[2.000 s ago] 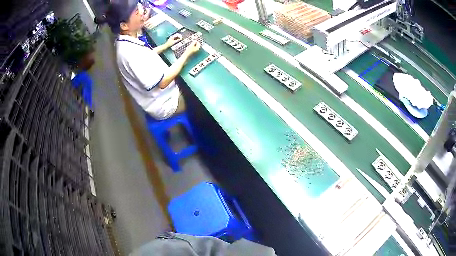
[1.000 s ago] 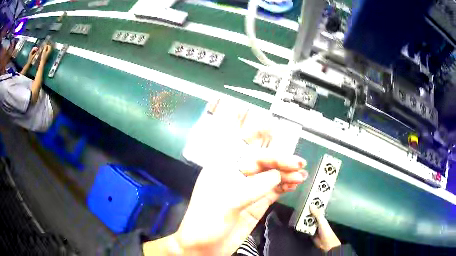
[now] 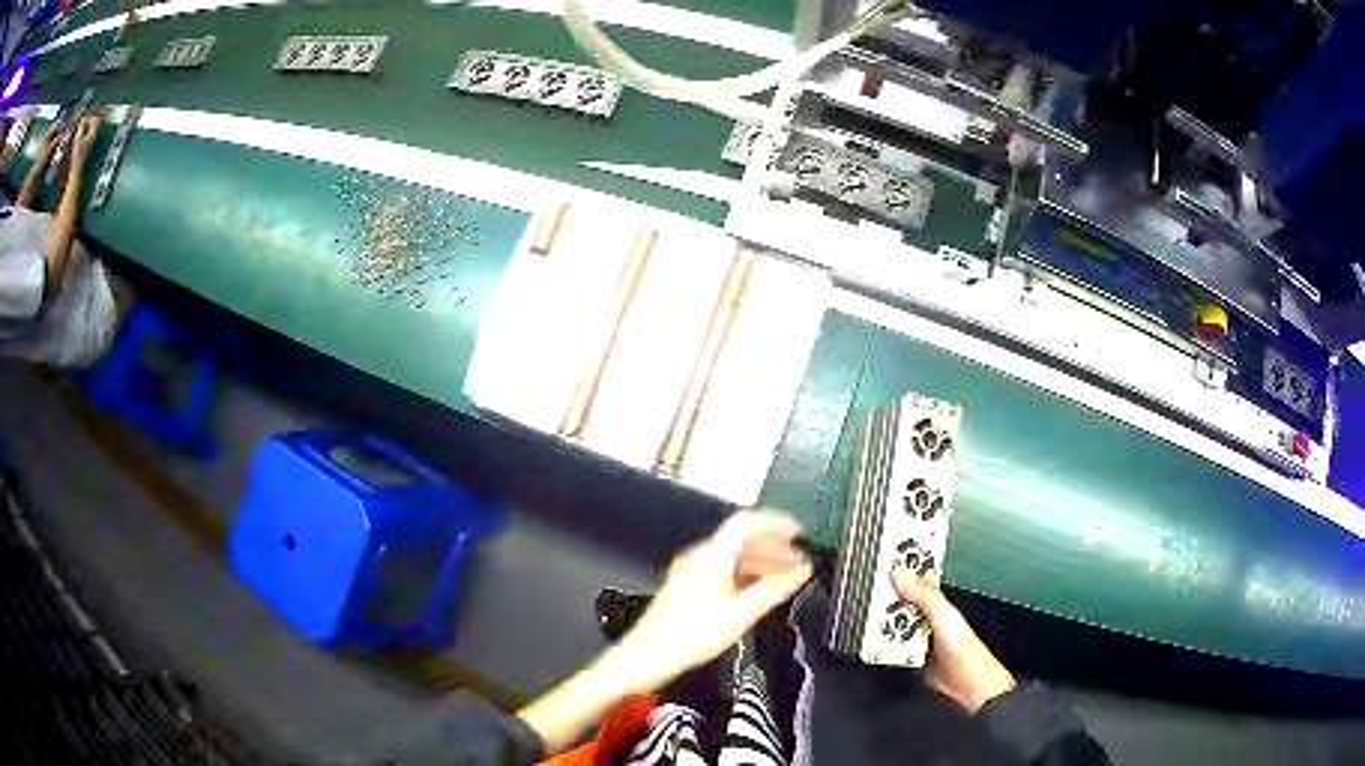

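A silver-grey oblong housing [image 3: 924, 500] with four round openings and a ribbed side stands tilted over the green bench's near edge. My right hand [image 3: 946, 632] grips its lower end, with the thumb on the face by the lowest openings. My left hand [image 3: 744, 576] is just left of the housing and apart from it. Its fingers are curled and blurred, and I cannot tell whether they hold anything small. Small copper-coloured rings [image 3: 397, 240] lie scattered on the bench at the left.
A white tray [image 3: 517, 352] with copper-coloured strips [image 3: 614, 329] lies on the bench left of the housing. More housings [image 3: 536, 83] sit on the green conveyor behind. A machine [image 3: 1108, 270] stands at back right, a blue stool [image 3: 352, 539] at lower left. Another person's arms [image 3: 63, 195] show far left.
My left hand has moved down and back from over the tray, uncovering it. The housing in my right hand is turned, so its ribbed side shows. The view has shifted to the right.
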